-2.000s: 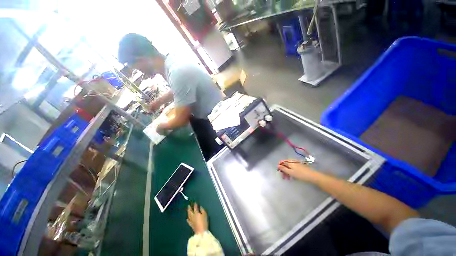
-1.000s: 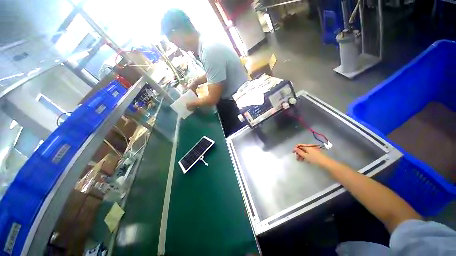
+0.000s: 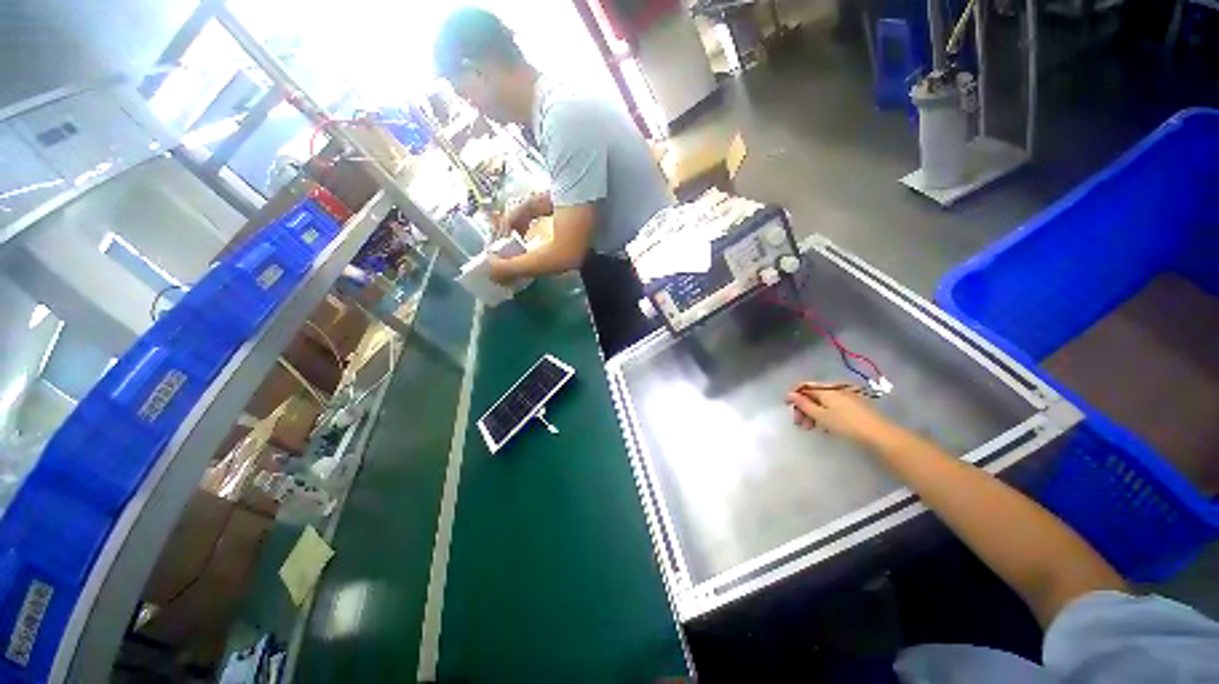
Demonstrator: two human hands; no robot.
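Observation:
A small framed solar panel (image 3: 527, 402) lies face up on the green conveyor belt (image 3: 548, 535), with a short white lead at its right side. My right hand (image 3: 832, 408) is over the grey test table (image 3: 749, 468), its fingers pinched around a small thin dark and reddish piece, perhaps a probe. Red and black test leads (image 3: 832, 339) run from the boxy instrument (image 3: 722, 274) to a small white connector (image 3: 881, 385) just beyond my hand. My left hand is out of the picture.
Another person (image 3: 588, 160) stands further along the belt holding a white piece. Blue parts bins (image 3: 161, 401) line the shelf at left. A yellow note (image 3: 306, 565) is at the far belt edge. A large blue crate (image 3: 1136, 334) stands right of the table.
My left hand, over the belt near the panel two seconds ago, has left the picture. The camera view has shifted. The other person's white piece has changed angle. My right hand stays over the table.

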